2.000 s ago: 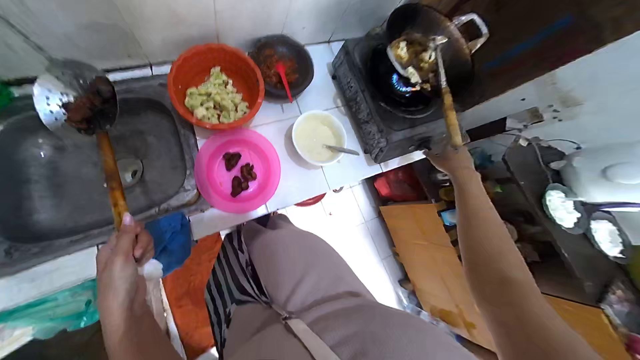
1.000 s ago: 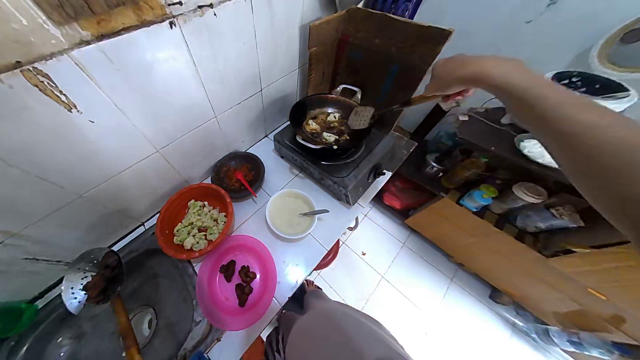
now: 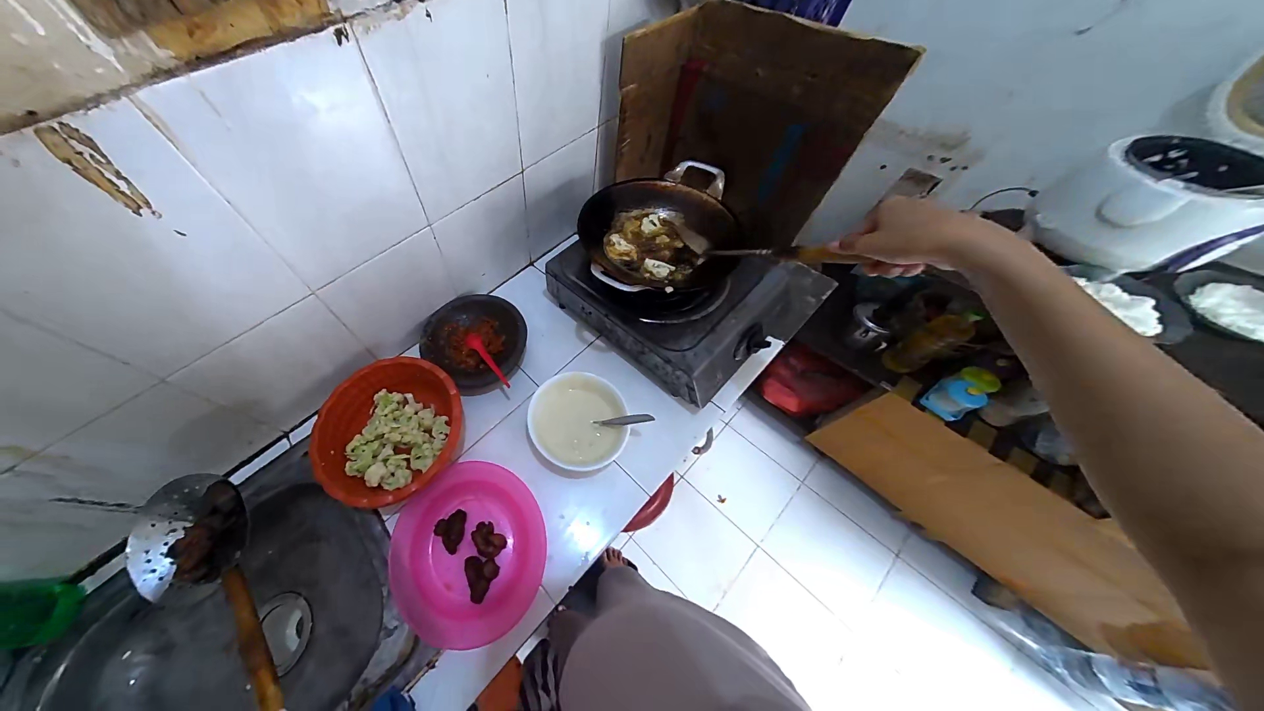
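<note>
My right hand grips the wooden handle of a metal spatula, whose blade is inside a black wok among food pieces frying in dark oil. The wok sits on a gas stove. My left hand is out of view; at the lower left, a skimmer with a bamboo handle holds dark fried pieces over the sink. A white bowl of pale batter with a spoon stands near the stove. Beside it are a pink plate with several brown pieces and an orange basket of chopped pale green vegetable.
A stone mortar with red paste and a red spoon stands by the tiled wall. Cardboard is propped behind the stove. The sink lies lower left. At right are a white rice cooker, plates of white food and a low shelf with bottles.
The spatula blade, raised above the wok's right rim a second ago, is now down inside the wok. My left hand, holding the skimmer two seconds ago, is out of view. The view has swung considerably.
</note>
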